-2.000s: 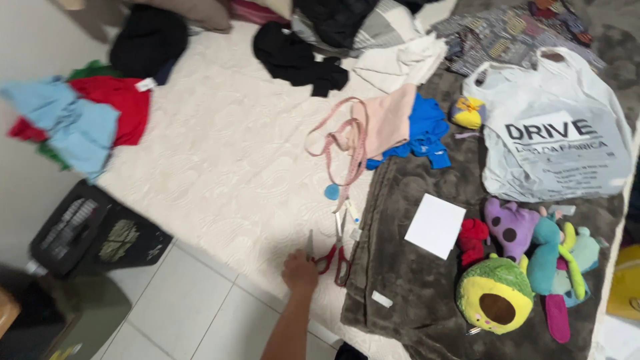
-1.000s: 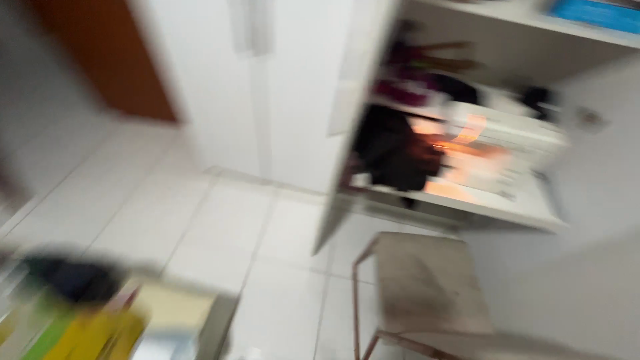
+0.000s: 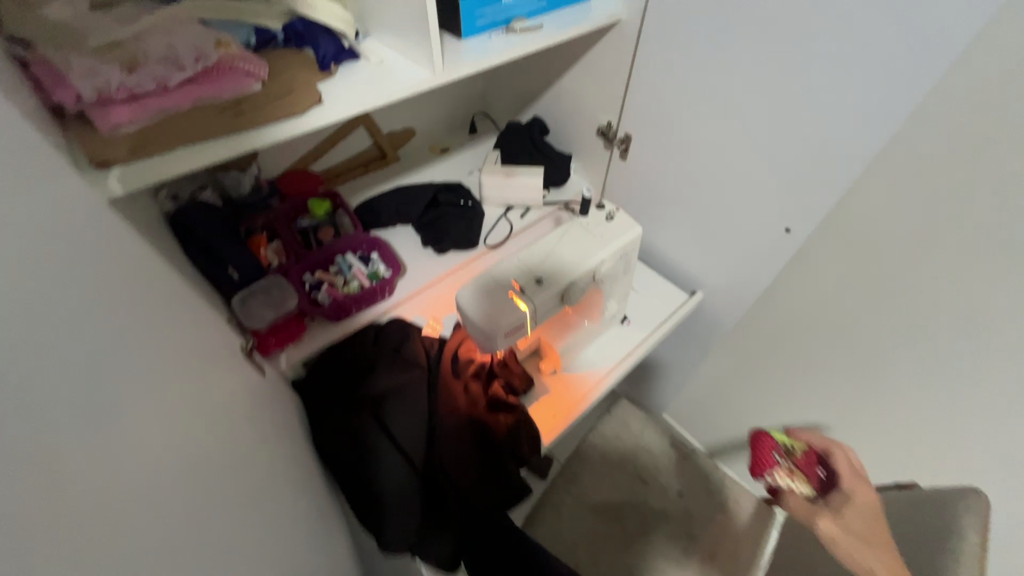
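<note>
My right hand [image 3: 840, 496], at the lower right above a beige chair, is closed around a small red knitted item [image 3: 788, 464] with yellow-green and whitish parts; its exact kind is blurred. My left hand is out of view. A white sewing machine [image 3: 552, 272] stands on the cabinet shelf with its lamp glowing orange. Dark cloth [image 3: 384, 432] lies near its needle area and hangs over the shelf edge. A black thread spool [image 3: 586, 201] sits upright at the machine's top. Left of the machine is a purple container [image 3: 352, 276] holding many small pieces.
Folded pink fabric [image 3: 176, 80] and a blue box [image 3: 512, 12] occupy the upper shelf. Black cloths [image 3: 448, 214] lie behind the machine. The chair's seat [image 3: 640, 496] is below the shelf, and an open cabinet door [image 3: 720, 160] stands at the right.
The view has swung from a bed with toys and clothes to the sewing cabinet. A hand near scissors showed two seconds ago; now my right hand is in view with the red item.
</note>
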